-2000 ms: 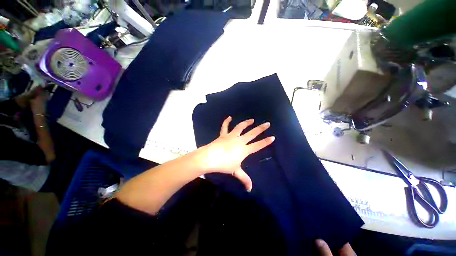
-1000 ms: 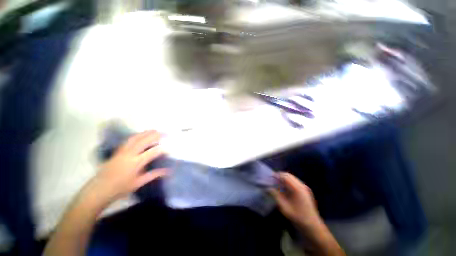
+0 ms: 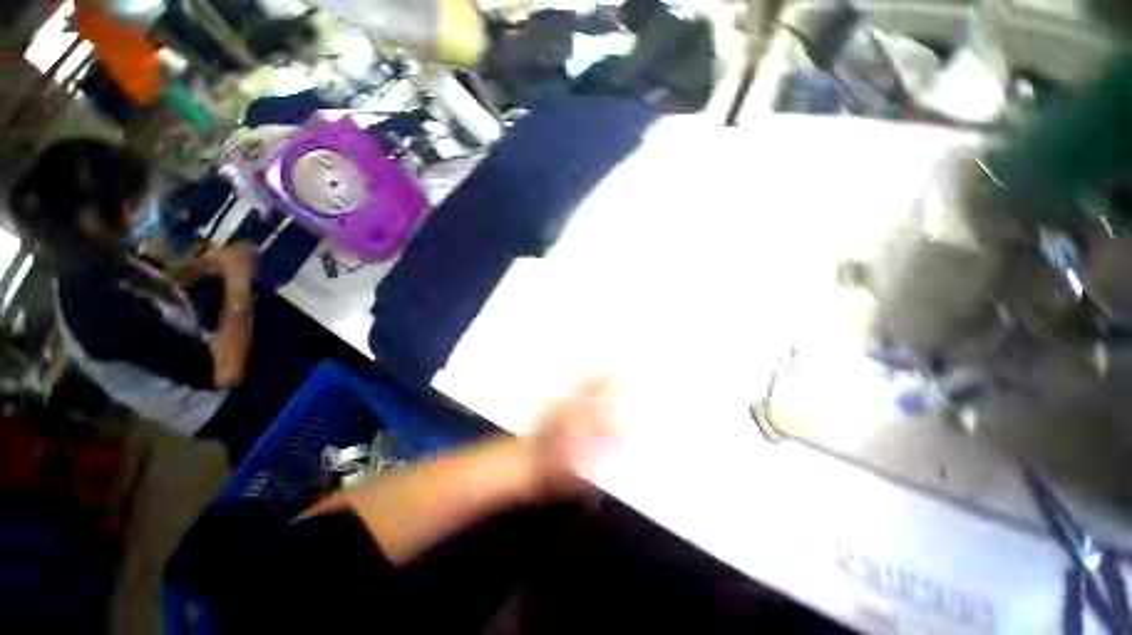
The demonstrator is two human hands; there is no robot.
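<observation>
My left hand point(image 3: 579, 432) is blurred over the front edge of the white table point(image 3: 695, 298). I cannot tell whether its fingers are apart, and no cloth shows in it. My right hand is out of the picture. A stack of navy cut panels point(image 3: 490, 223) lies on the table, left of the middle. The sewing machine point(image 3: 943, 292) stands at the right, blurred. The shears point(image 3: 1087, 555) lie at the lower right, partly cut off by the picture's edge.
A purple fan or radio point(image 3: 395, 211) stands left of the stack. A blue plastic basket point(image 3: 279, 449) with small items sits below the table edge. Another person point(image 3: 137, 292) sits at the left. A green cylinder point(image 3: 1074, 149) is at the upper right. Cloth scraps lie behind.
The view has swung back left. The navy panel under my left hand two seconds ago and the grey-blue piece held one second ago are out of view. My right hand has left the picture.
</observation>
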